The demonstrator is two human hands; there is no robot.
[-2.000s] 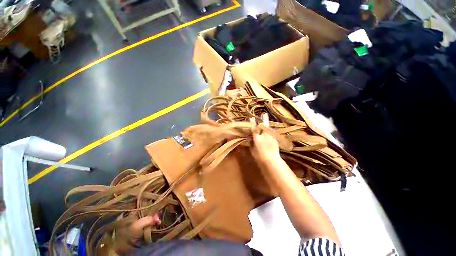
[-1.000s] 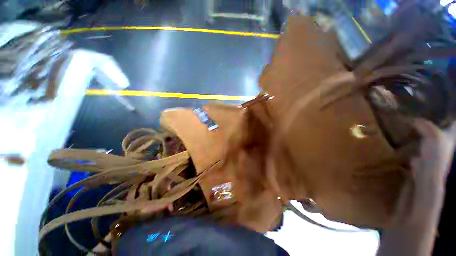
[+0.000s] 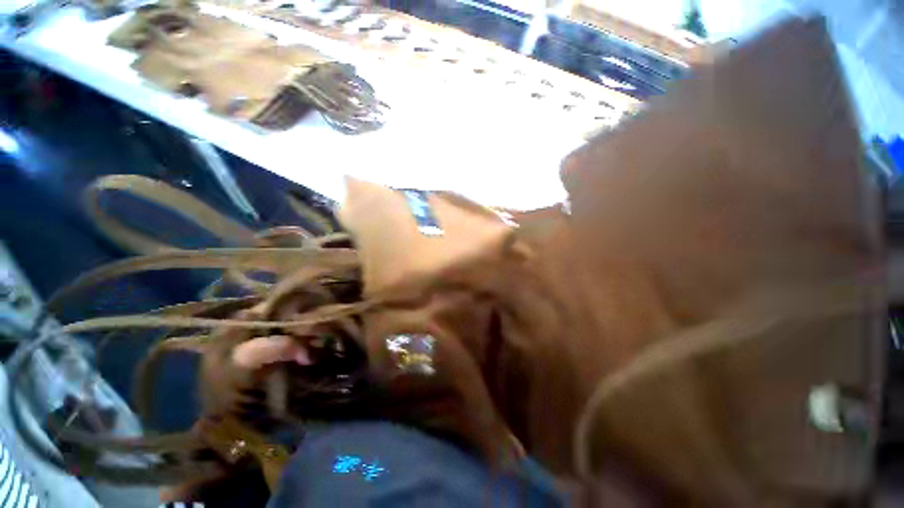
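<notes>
Brown bag panels (image 3: 451,243) hang across the middle, one with a dark label and a small silvery patch. Their long brown straps (image 3: 169,260) fan out to the left in loops. My left hand (image 3: 268,352) is partly hidden among the straps at lower left, its thumb over them, closed on them. A large, blurred brown panel (image 3: 714,228) fills the right side, very near the camera, with a strap across it and a small pale spot. My right hand cannot be made out.
A long white-topped table (image 3: 446,149) runs across behind the panels. A stack of brown panels (image 3: 233,69) with bunched straps lies on it at upper left. Rows of small pale pieces (image 3: 476,64) lie along its far side. Striped cloth shows at the lower left edge.
The view has swung from the floor and open cardboard box to the white table. The large brown panel has come up at the right. My right hand and forearm have gone from sight.
</notes>
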